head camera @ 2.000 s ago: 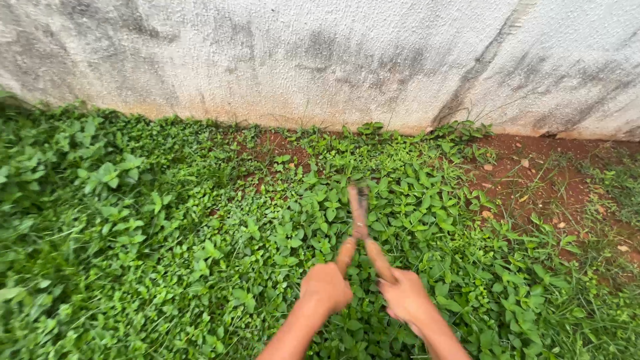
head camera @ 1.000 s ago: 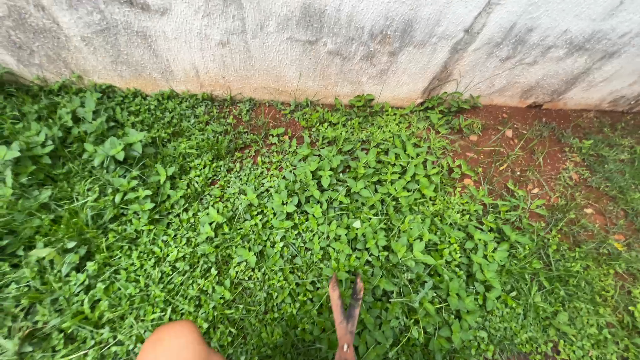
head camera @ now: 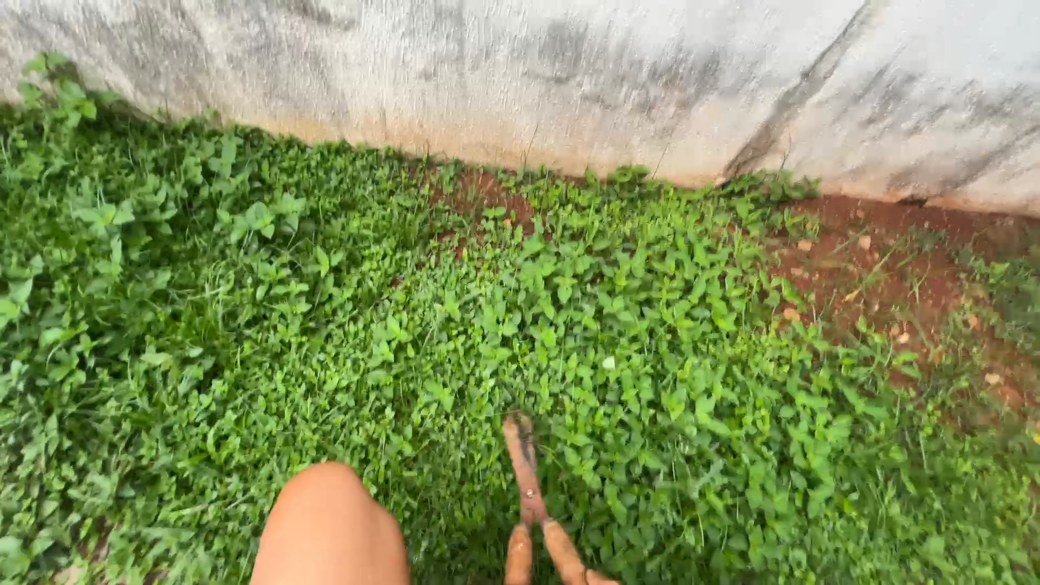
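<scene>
A pair of rusty hedge shears (head camera: pixel 528 491) points away from me at the lower middle, among low green weeds (head camera: pixel 617 325). Its blades lie nearly together, with the tips in the leaves, and the pivot bolt shows. Two worn, orange-brown handles spread toward the bottom edge. Only a sliver of my right hand (head camera: pixel 601 578) shows, at the right handle; the rest is cut off by the frame. My left hand is out of view, and the end of the left handle is cut off too.
My bare knee (head camera: pixel 331 528) juts in left of the shears. A stained, whitish plastered wall (head camera: pixel 520 81) runs across the back. Red soil (head camera: pixel 877 268) with small stones lies at the right, and a smaller soil patch (head camera: pixel 483 195) is near the wall.
Two seconds ago both hands showed on the handles, farther forward. The blades stood apart one second ago and are now nearly together. The knee shows more than it did then.
</scene>
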